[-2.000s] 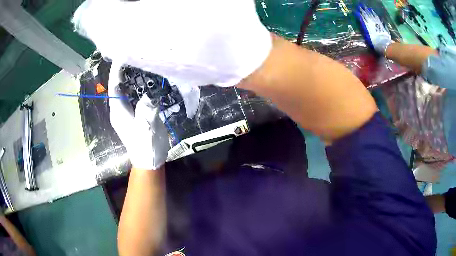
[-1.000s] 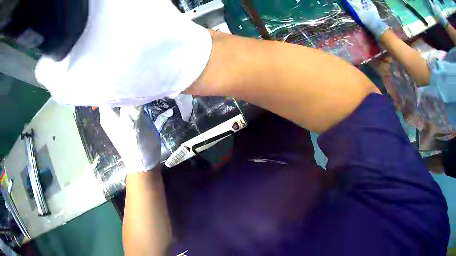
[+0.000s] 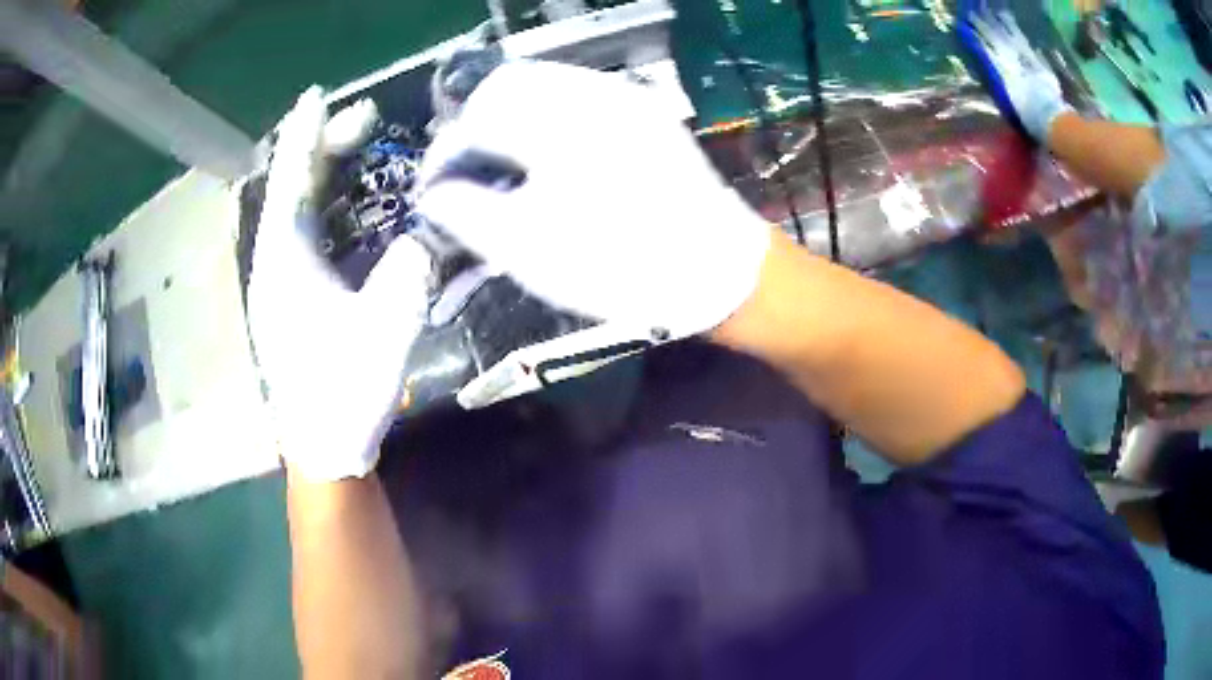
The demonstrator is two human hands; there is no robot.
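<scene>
My left hand [image 3: 332, 299], in a white glove, holds the black wired unit [image 3: 383, 193] between thumb and fingers above the black bench section. The unit shows small round metallic details and a bit of blue. My right hand [image 3: 598, 193], also gloved in white, is beside it on the right, its fingertips at the unit's right edge. A dark gap shows between its curled fingers; whether it holds something small cannot be told. No screwdriver body is visible.
A white bracket [image 3: 565, 364] with a dark slot lies at the near bench edge. A black cable [image 3: 817, 133] hangs at right. Silver rails [image 3: 96, 365] are on the pale surface [image 3: 186, 345] at left. Another worker's gloved hand [image 3: 1017, 73] is at upper right.
My right hand has come down from the upper left, where a large black body showed in its grip, to the unit. That black body is out of view. My left hand and the unit are uncovered.
</scene>
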